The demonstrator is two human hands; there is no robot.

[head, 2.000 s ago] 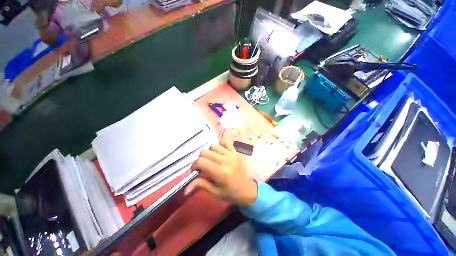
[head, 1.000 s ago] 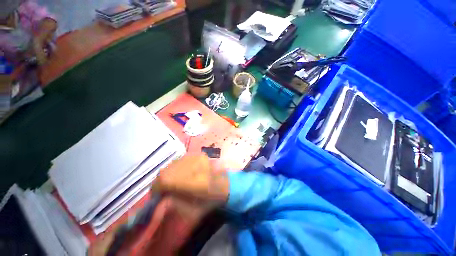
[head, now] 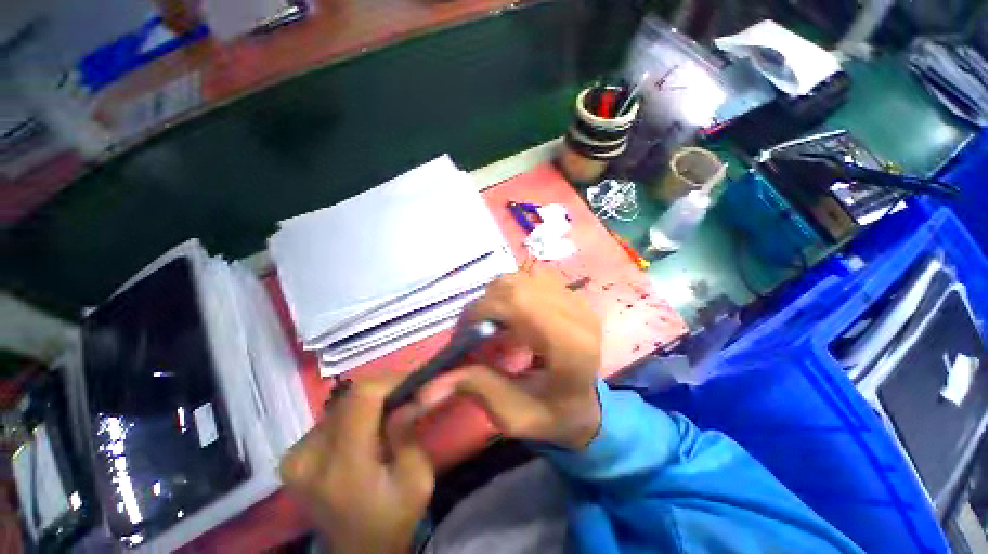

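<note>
My left hand [head: 363, 476] and my right hand [head: 547, 352] are in front of the red mat's near edge. Between them they hold a dark, narrow, slightly curved item [head: 439, 363] with a shiny round spot at its upper end; I cannot tell what it is. My left hand grips its lower end. The fingers of my right hand are around its upper end. A stack of white foam sheets [head: 379, 243] lies on the mat [head: 596, 276] behind the hands. My right hand hides part of the mat.
A glossy black tablet [head: 163, 379] rests against white sheets at left. A small white piece [head: 550, 236] lies on the mat. Behind it are a pen holder [head: 601, 124], a white cable [head: 614, 199], a tape roll [head: 696, 171] and a bottle [head: 680, 222]. A blue crate [head: 780, 433] with tablets is at right.
My left hand has come clearly into view, and both hands now hold the dark item up in front of me. The view has shifted left, showing more of the tablet there.
</note>
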